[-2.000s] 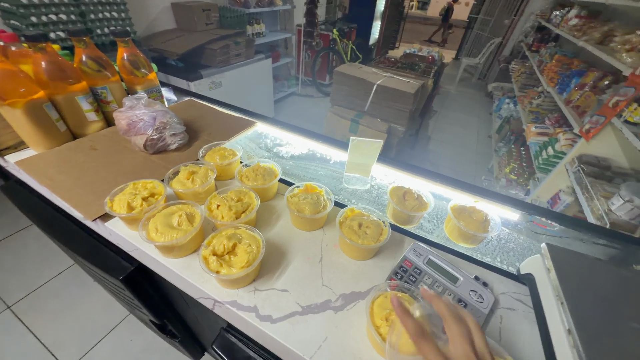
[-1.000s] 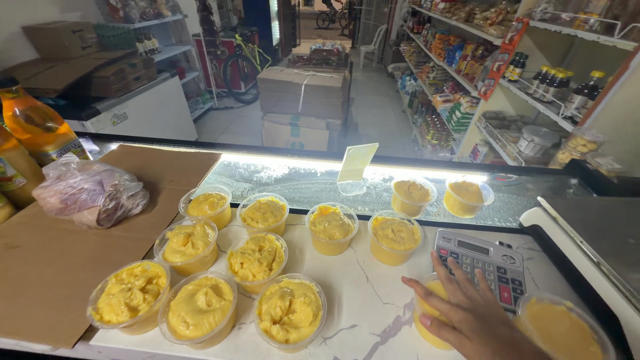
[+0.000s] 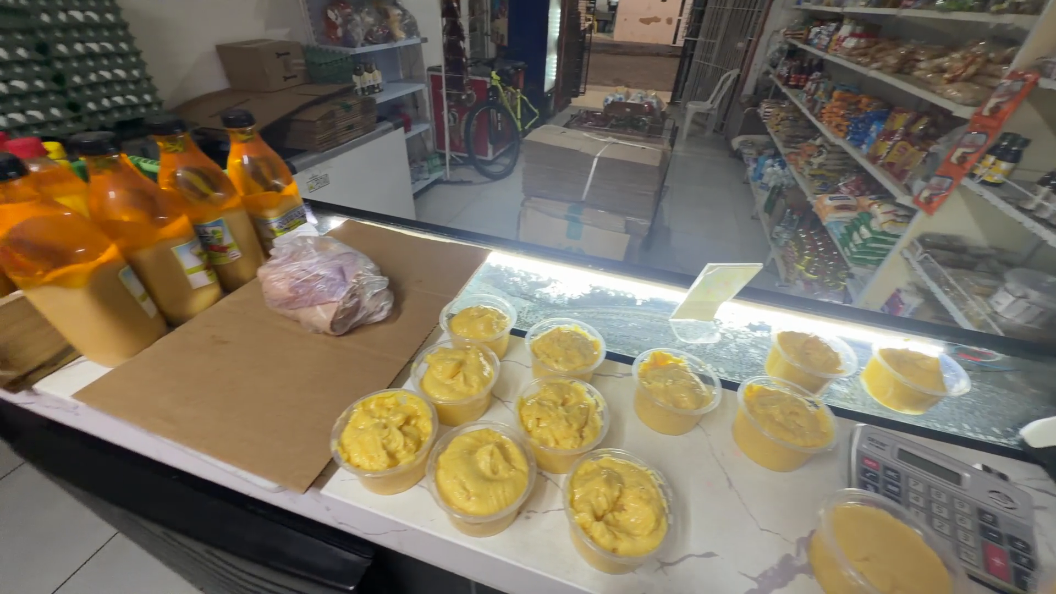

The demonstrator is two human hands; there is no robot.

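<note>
Neither my left hand nor my right hand shows now. Several clear plastic cups of a thick yellow paste stand without lids on the marble-patterned counter (image 3: 701, 503). One cup (image 3: 619, 511) is near the front edge, and a cup with a smoother top (image 3: 883, 549) stands at the lower right, overlapping the view of a desk calculator (image 3: 949, 495). Two cups, one (image 3: 804, 359) beside the other (image 3: 912, 375), rest on the glass strip at the back. A clear plastic bag with pinkish contents (image 3: 326, 285) lies on a brown cardboard sheet (image 3: 247, 363).
Large bottles of orange and tan liquid (image 3: 194, 206) crowd the left end of the counter. A small card in a clear stand (image 3: 714, 297) is on the glass. Beyond are stacked cardboard boxes (image 3: 594, 181), a bicycle (image 3: 495, 132), egg trays (image 3: 74, 66) and stocked shelves (image 3: 891, 124).
The hand that was over the cup by the calculator has left the view. That cup position differs, but how it moved is unclear. The view has swung left since one second ago.
</note>
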